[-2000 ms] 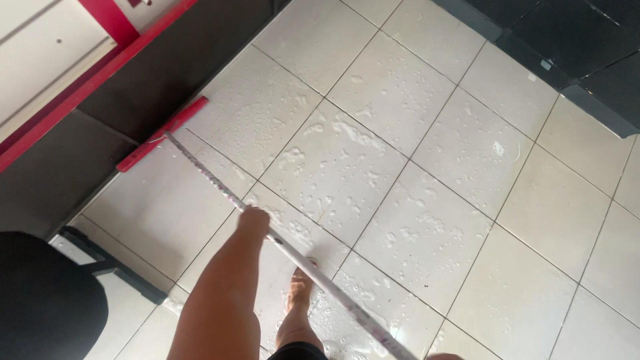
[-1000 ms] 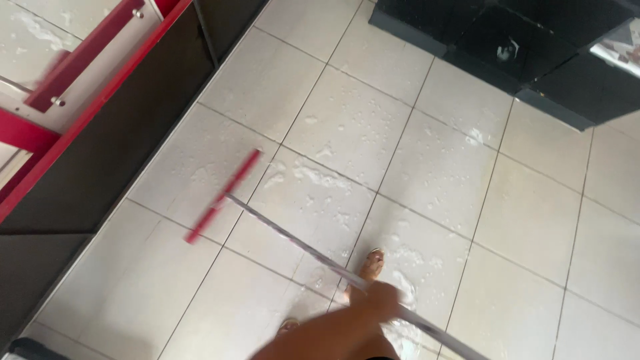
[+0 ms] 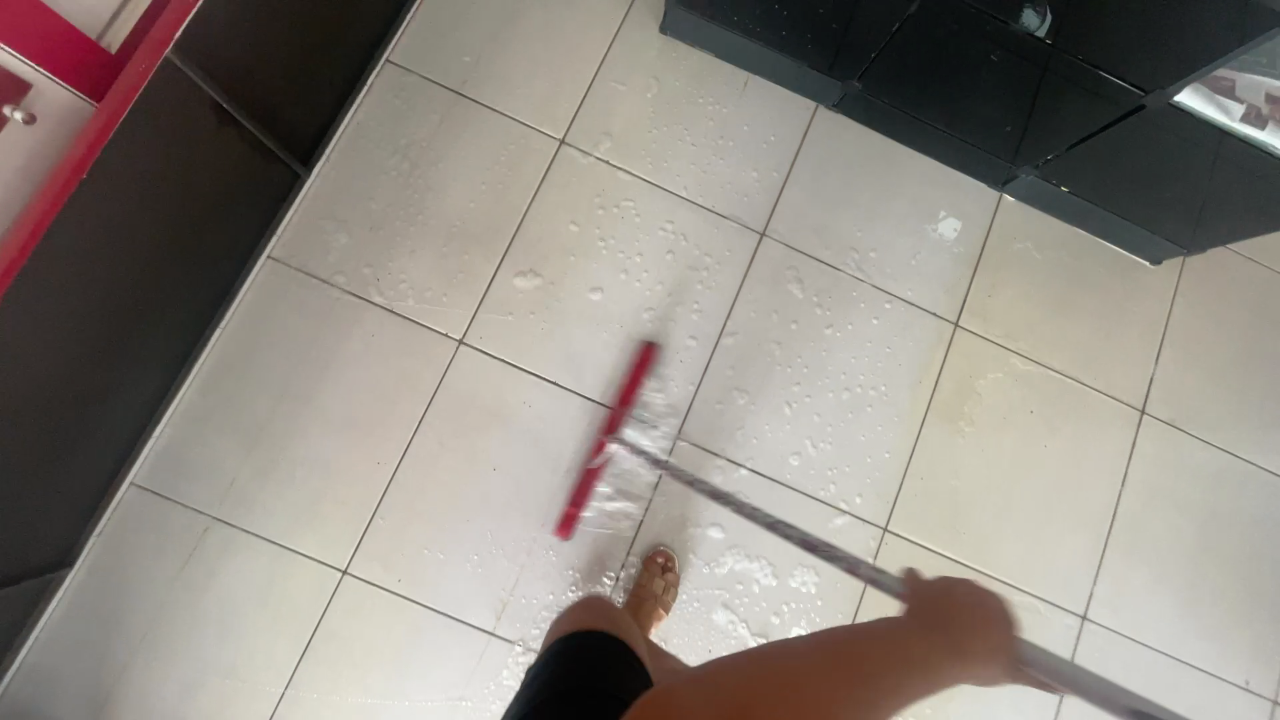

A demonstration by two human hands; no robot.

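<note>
My left hand (image 3: 960, 628) is closed around the long grey, patterned handle (image 3: 770, 520) of a floor squeegee, at the lower right. The red squeegee head (image 3: 608, 440) lies across the pale floor tiles near the middle of the view, slightly blurred. Beside its right edge is a streak of suds and water (image 3: 625, 480). The handle runs down to the right and leaves the view past my left hand. My right hand is not in view.
My sandalled foot (image 3: 655, 588) is on wet tiles just below the squeegee head. Foam (image 3: 740, 570) and droplets dot the floor. A black tiled base (image 3: 940, 110) stands at upper right; a dark panel with red trim (image 3: 130, 290) runs along the left.
The squeegee head has moved away from the dark panel at the left, across the tiles toward my foot. My left hand has stayed on the handle. My right hand, partly seen earlier, has left the view.
</note>
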